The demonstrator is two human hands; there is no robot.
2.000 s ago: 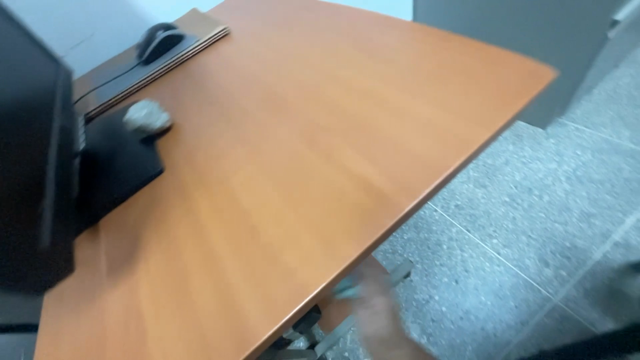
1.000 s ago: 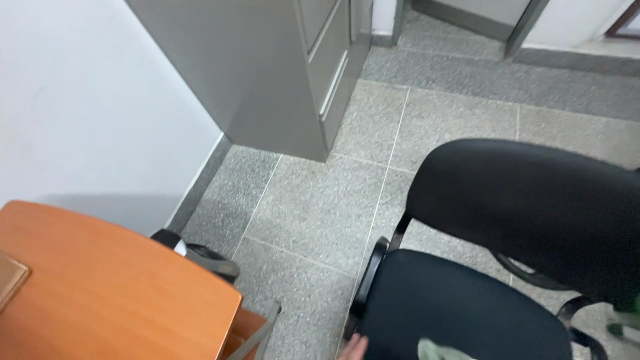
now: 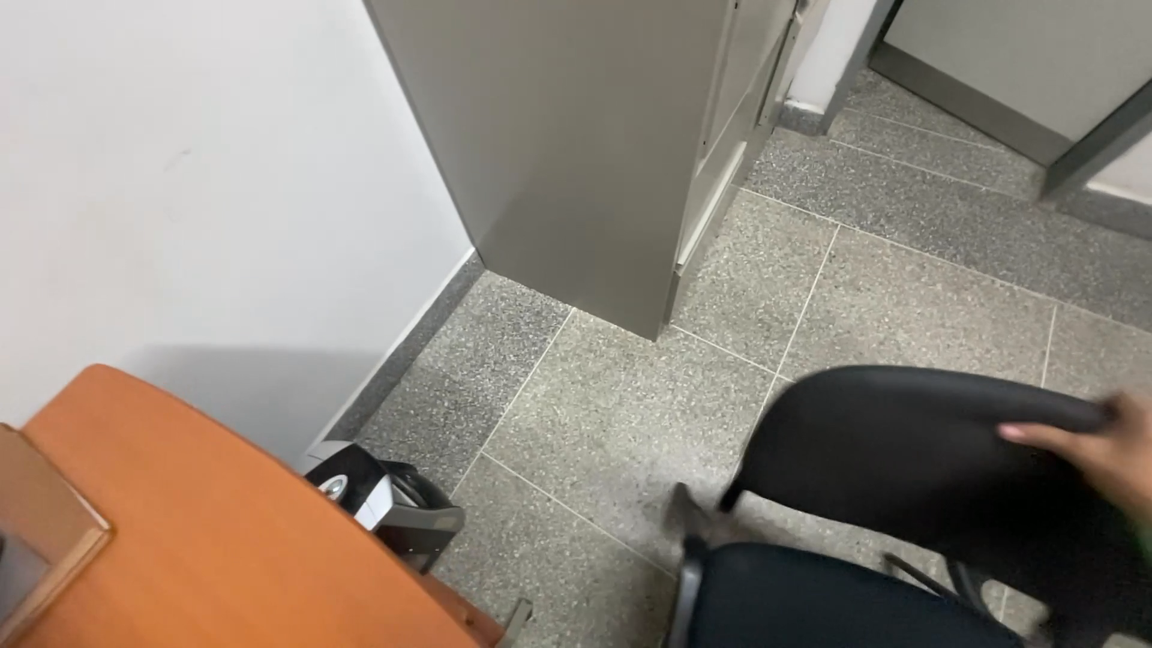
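At the right edge of the head view, my right hand grips the upper rim of a black chair backrest. Its thumb lies on the face of the backrest, and the other fingers are blurred and partly hidden at the rim. Below the backrest is the chair's dark seat, cut off by the bottom of the view, with a blurred armrest on its left side. My left hand is out of view.
An orange-brown wooden desk fills the lower left, with a brown board on it. A black-and-grey device stands behind the desk by the white wall. A grey metal cabinet stands on the speckled tile floor; a doorway is at upper right.
My right hand now holds the backrest, where no hand was a second ago. Relative to the cabinet, the chair has shifted slightly toward the desk. The view has swung from the desktop to the floor.
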